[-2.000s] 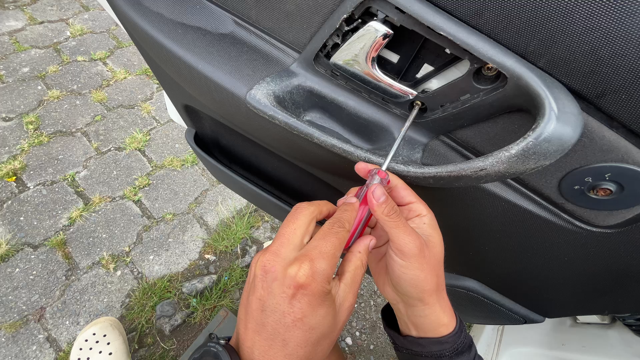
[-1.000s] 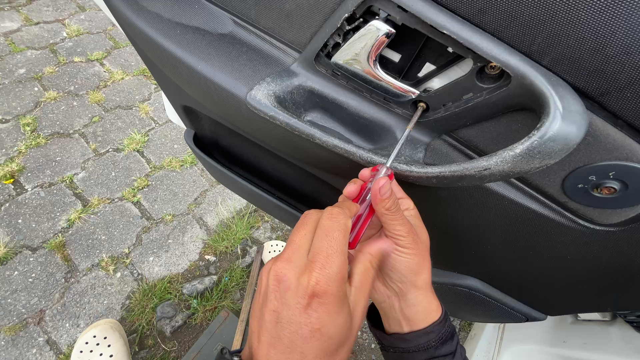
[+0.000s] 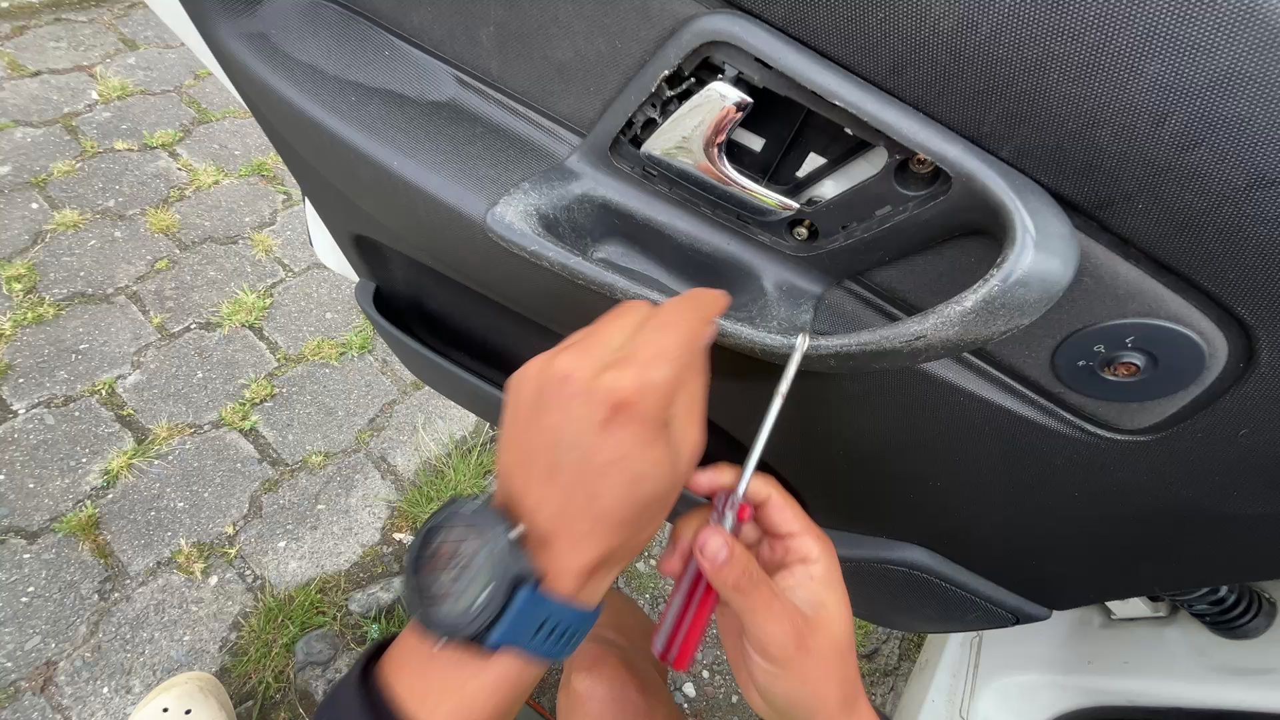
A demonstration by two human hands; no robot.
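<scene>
My right hand [image 3: 775, 590] holds a screwdriver [image 3: 690, 610] by its red and clear handle, the shaft pointing up and its tip near the lower rim of the pull handle. Blurred, my left hand [image 3: 610, 430] is raised beside it, fingers bent toward the door; whether it holds anything is hidden. On the black door panel [image 3: 700, 400], a chrome inner door lever [image 3: 710, 150] sits in an open recess. One screw [image 3: 802, 230] shows in the recess below the lever, and another screw [image 3: 921, 163] shows at its right.
A round dial base [image 3: 1130, 360] is at the right of the panel. The door pocket [image 3: 430, 350] juts out at lower left. Paving stones [image 3: 170, 380] with grass tufts lie at left, a pale clog [image 3: 185, 700] at the bottom, and a white door sill [image 3: 1100, 670] at lower right.
The screwdriver has come down off the screw below the lever. My left hand has let go of its handle and moved up and away, while my right hand keeps hold of it.
</scene>
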